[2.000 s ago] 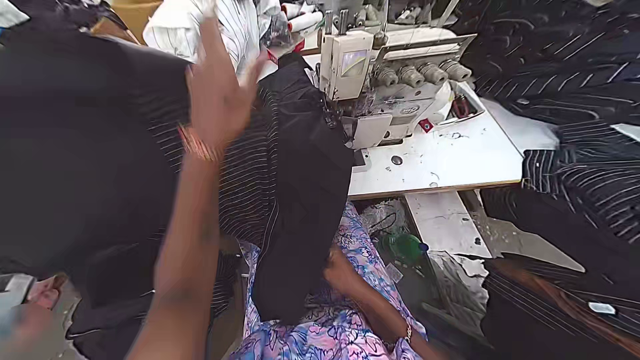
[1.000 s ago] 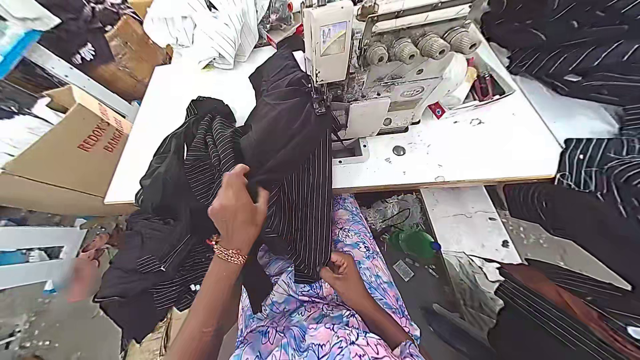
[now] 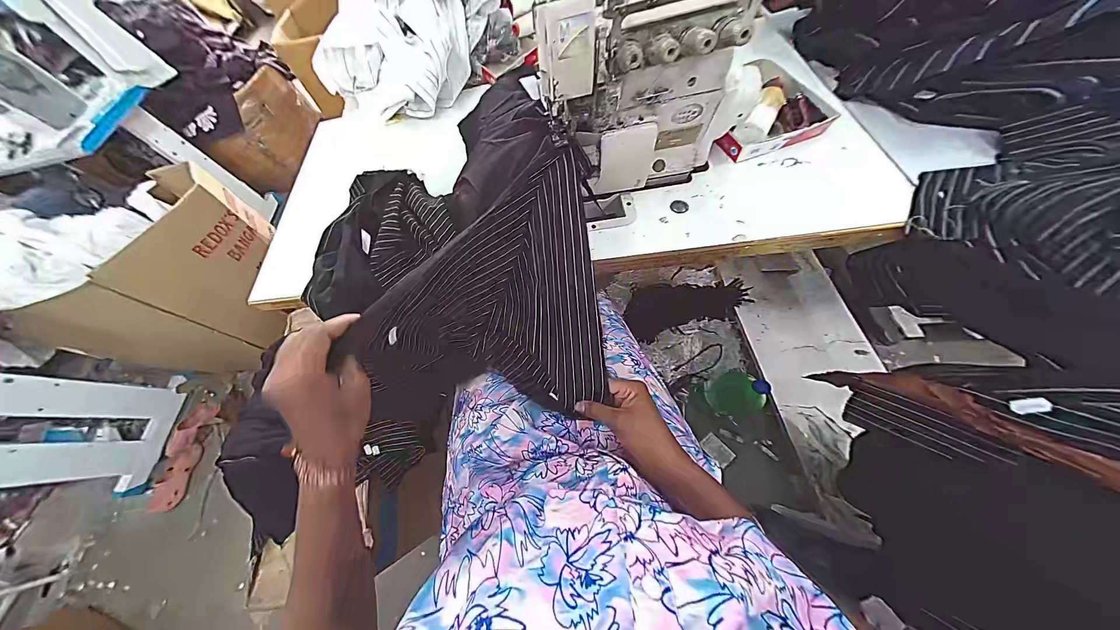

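Note:
A black pinstriped garment runs from beside the needle area of an overlock sewing machine down over the table's front edge to my lap. My left hand, slightly blurred, grips a bunched part of it at the left. At the lower right corner of the cloth, my right hand pinches the edge between thumb and fingers. More of the dark fabric lies folded on the white table and hangs off its front left. How the cloth sits under the presser foot is hidden.
White cloth is heaped behind the machine at the left. An open box of thread and small items stands right of the machine. A cardboard box is at the left, with dark striped fabric piled at the right.
My left hand was raised with fingers spread, then came down onto the garment; it has since moved left with the cloth, which is now stretched between both hands. My right hand stays near the lower edge.

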